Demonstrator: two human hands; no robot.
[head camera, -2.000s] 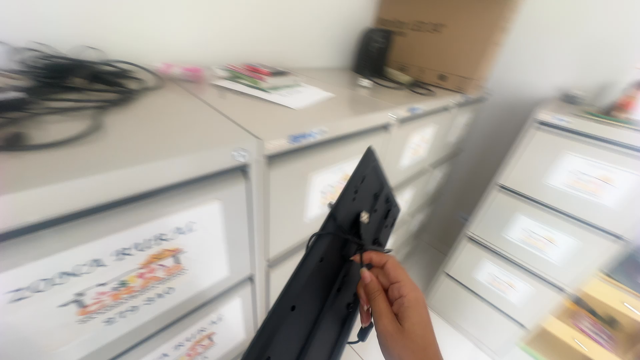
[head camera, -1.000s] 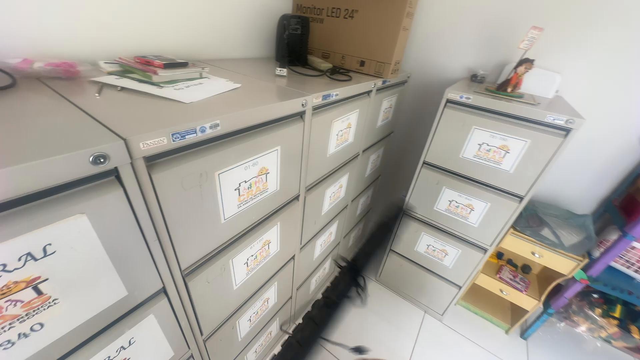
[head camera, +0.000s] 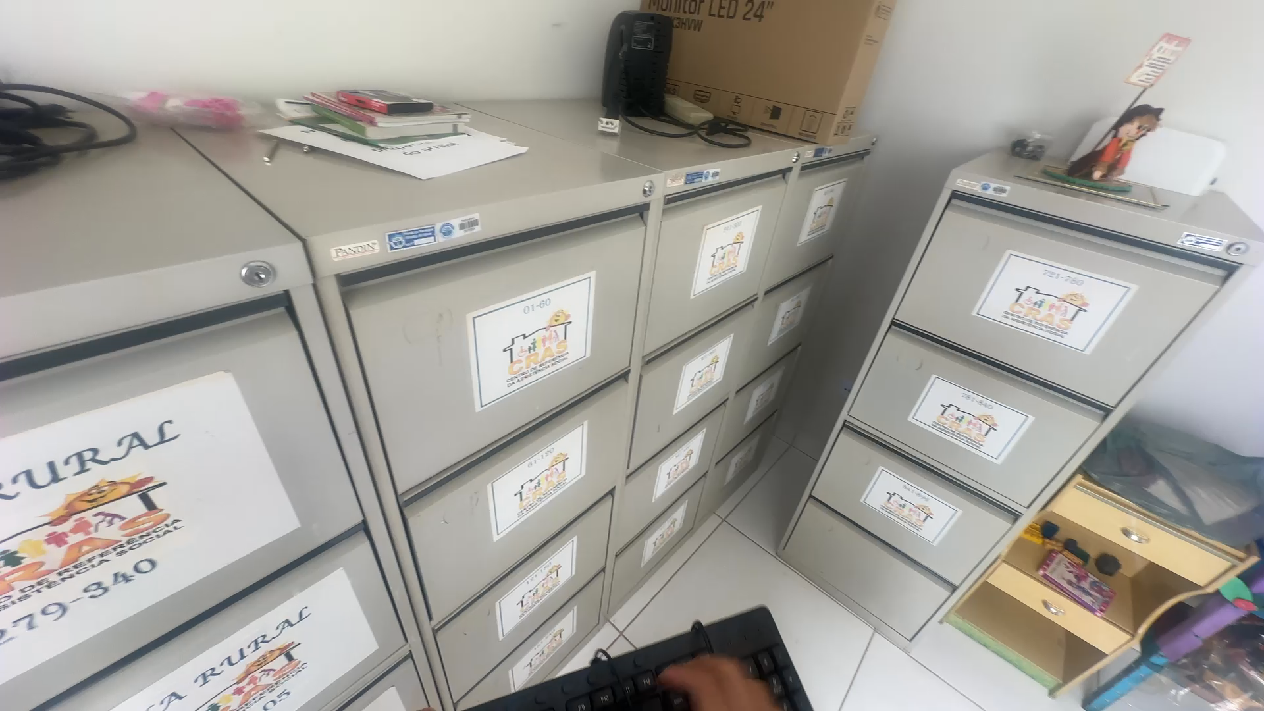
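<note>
A black computer keyboard (head camera: 632, 676) lies tilted at the bottom edge, its keys facing up and its lower part cut off by the frame. Over its keys is my right hand (head camera: 716, 683), blurred; whether its fingers grip anything does not show. A dark cable (head camera: 604, 667) loops over the keyboard's far edge. Just left of the keyboard, a tiny skin-toned sliver at the bottom edge may be my left hand, but too little of it shows to tell what it holds.
Grey metal filing cabinets (head camera: 415, 336) line the wall, bearing books (head camera: 390, 114), black cables (head camera: 49, 123), a black device (head camera: 637, 69) and a cardboard monitor box (head camera: 770, 64). Another cabinet (head camera: 1047, 286) stands right, near a small wooden drawer unit (head camera: 1136, 533). White floor tiles (head camera: 780, 583) lie between.
The keyboard showed its dark underside two seconds ago, with my right hand at its cable; now its keys face up, low in view. The view has swung right.
</note>
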